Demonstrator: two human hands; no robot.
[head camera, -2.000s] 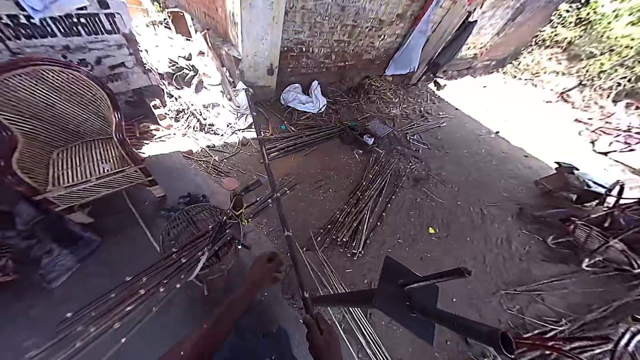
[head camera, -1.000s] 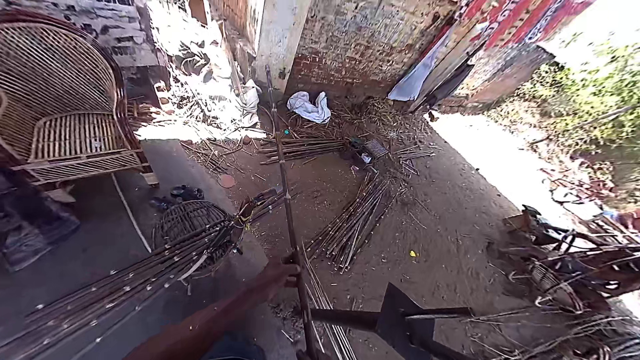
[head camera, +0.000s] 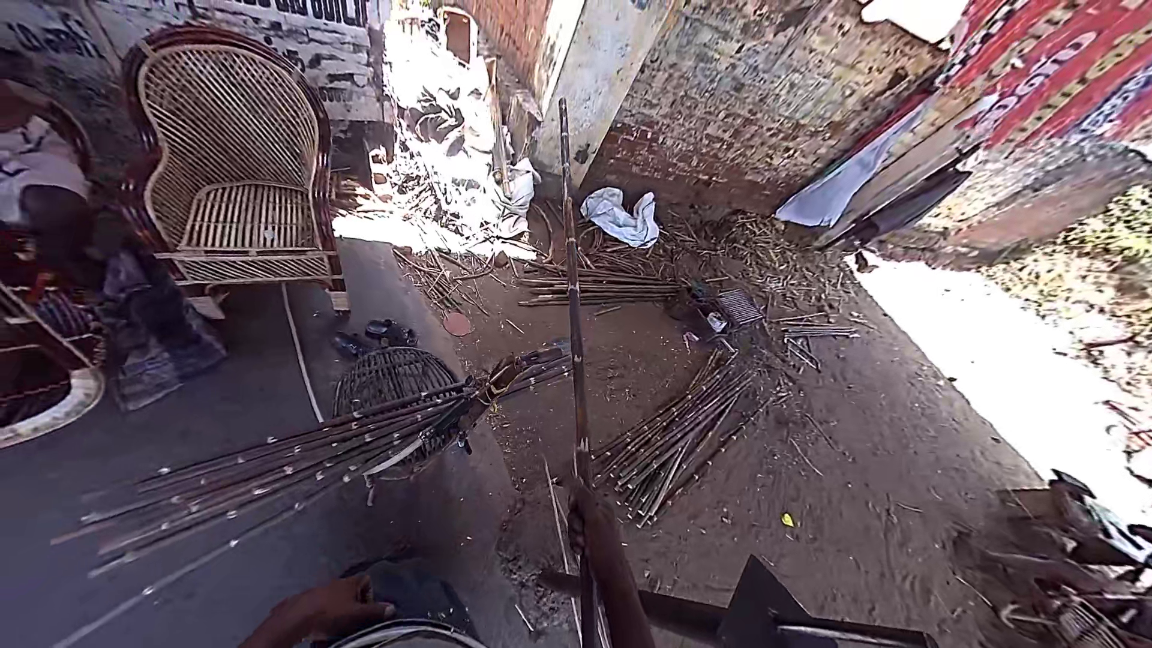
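Observation:
A long dark cane pole (head camera: 576, 360) stands nearly upright in the view, from the bottom edge to the wall's base. My right hand (head camera: 589, 522) grips its lower part, the forearm coming up from the bottom edge. My left hand (head camera: 337, 607) is low at the left, by my dark-clothed knee (head camera: 418, 589), with its fingers curled; whether it holds anything is unclear. Beside it a pale curved band (head camera: 405, 630) shows at the bottom edge. Behind the right forearm lies a dark metal bar with an angular plate (head camera: 765, 603).
A tied bundle of canes (head camera: 297, 459) lies across a wicker basket (head camera: 391, 382) at the left. More canes (head camera: 675, 441) lie on the ground right of the pole. A rattan chair (head camera: 243, 180) stands back left; a seated person is partly visible at the far left.
My left hand, on the pole a second ago, is off it and low at the left. My right hand now holds the pole higher than two seconds ago. The view has shifted.

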